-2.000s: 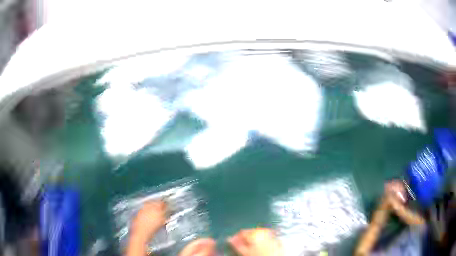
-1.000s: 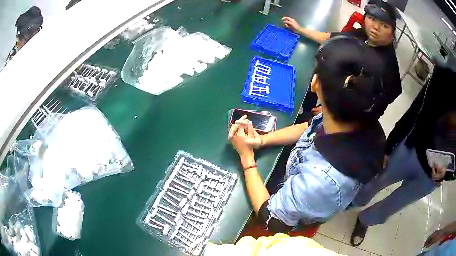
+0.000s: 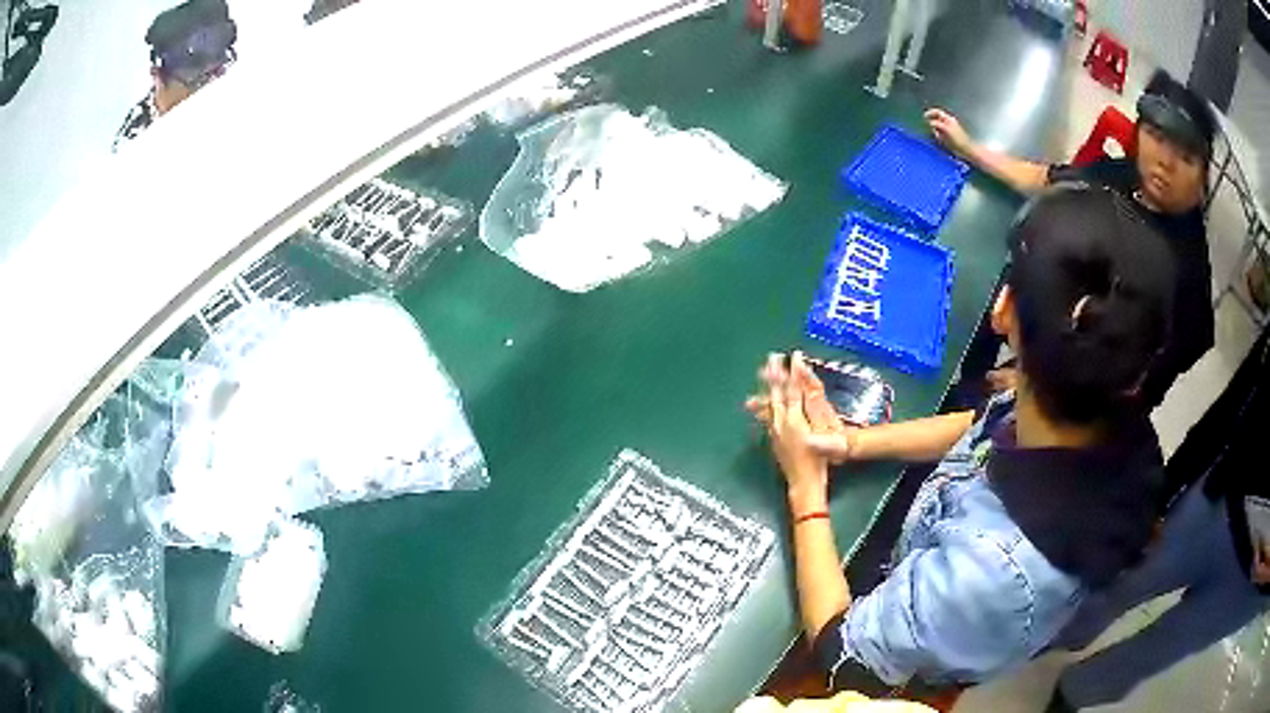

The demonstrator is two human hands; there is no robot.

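Neither of my hands is in the picture; only a bit of yellow cloth shows at the bottom edge. Nearest in front of me, a clear blister tray (image 3: 630, 592) lies on the dark green bench top (image 3: 418, 599), filled with rows of white hammer-shaped pieces. To its left are a small clear tray of white parts (image 3: 276, 585) and a large cloudy poly bag (image 3: 327, 411). A clear poly bag of white housings (image 3: 98, 620) is at the lower left.
Another open bag of white housings (image 3: 627, 202) lies farther back. Two blue trays (image 3: 912, 300) lie at the right. A person in denim (image 3: 961, 557) sits there, hands together by a smartphone (image 3: 852, 392). Another person sits beyond. A white raised shelf (image 3: 209, 223) crosses the upper left.
The view has sharpened since the first frame and swung right. Since one second ago, the bench things and neighbours have shifted right and somewhat down in view. My hands have not come into view.
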